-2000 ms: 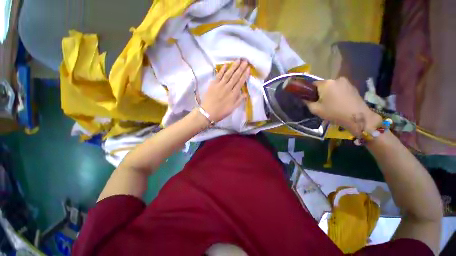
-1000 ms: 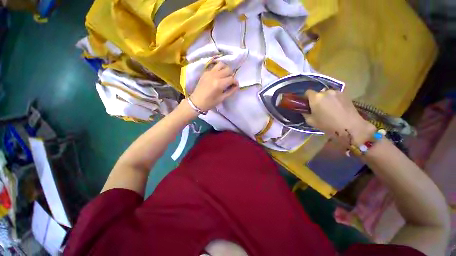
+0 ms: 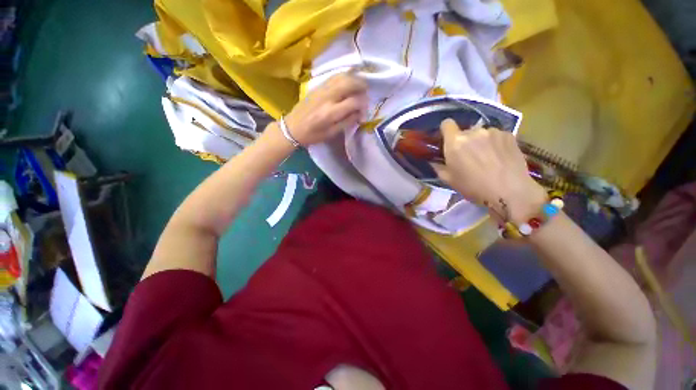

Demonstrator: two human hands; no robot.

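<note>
The garment's pale lilac wrong side (image 3: 389, 49) lies over the table, crossed by yellow seam strips, with bunched yellow cloth (image 3: 263, 42) at its upper left. My right hand (image 3: 488, 164) is closed on the red-brown handle of the steam iron (image 3: 427, 114). The iron's silver-edged soleplate rests on the pale cloth, its pointed end to the upper right. My left hand (image 3: 328, 110) is on the left edge of the pale cloth with fingers curled. It seems to pinch the cloth; the fingertips are partly hidden.
The yellow table cover (image 3: 603, 99) spreads to the right. A dark grey pad (image 3: 515, 263) lies at the table's near edge, by the hose (image 3: 595, 187). White and yellow pieces (image 3: 206, 114) hang at the left. A white strip (image 3: 284, 202) lies on the green floor (image 3: 99, 91).
My left hand has gone from lying flat on the cloth to curled at its left edge. The iron has turned and shifted slightly left since a second ago. The whole view has turned.
</note>
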